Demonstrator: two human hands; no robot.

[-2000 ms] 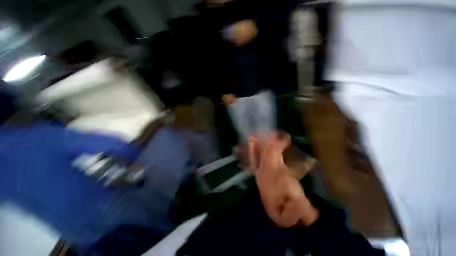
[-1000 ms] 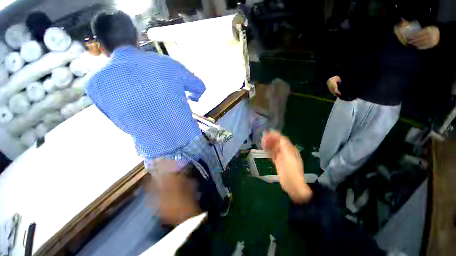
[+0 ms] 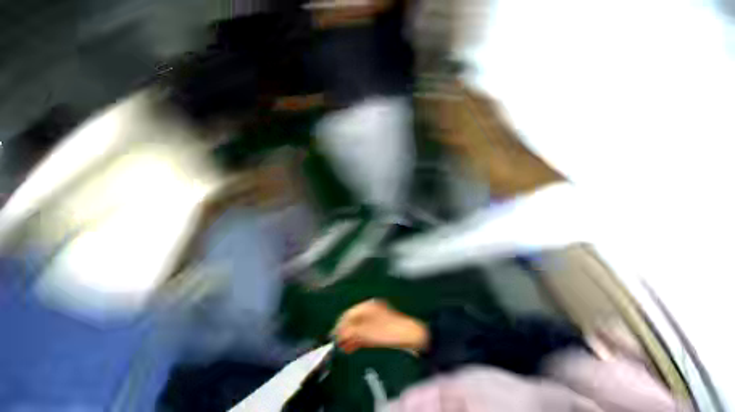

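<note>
Motion blurs the view strongly. My right hand (image 3: pixel 380 326) is at the lower middle, its dark sleeve reaching in from the right. Its fingers look curled, but whether it holds anything cannot be told. My left hand cannot be made out. Bright white cloth (image 3: pixel 637 137) covers the table on the right. A long pale bar, possibly the end-cutter rail (image 3: pixel 483 237), juts from the table edge over the floor, ahead of my hand and apart from it.
A person (image 3: pixel 367 145) in dark top and pale trousers stands ahead. Blue clothing (image 3: pixel 72 338) fills the lower left. Another white-covered table (image 3: pixel 121 217) is at left. The green floor (image 3: pixel 314 310) has a pale frame on it. A pale pink shape (image 3: pixel 483 390) lies at the bottom right.
The view has swung right, bringing the white-covered table and pale bar in. The person in blue is now at the lower left edge. My right hand sits lower and further left.
</note>
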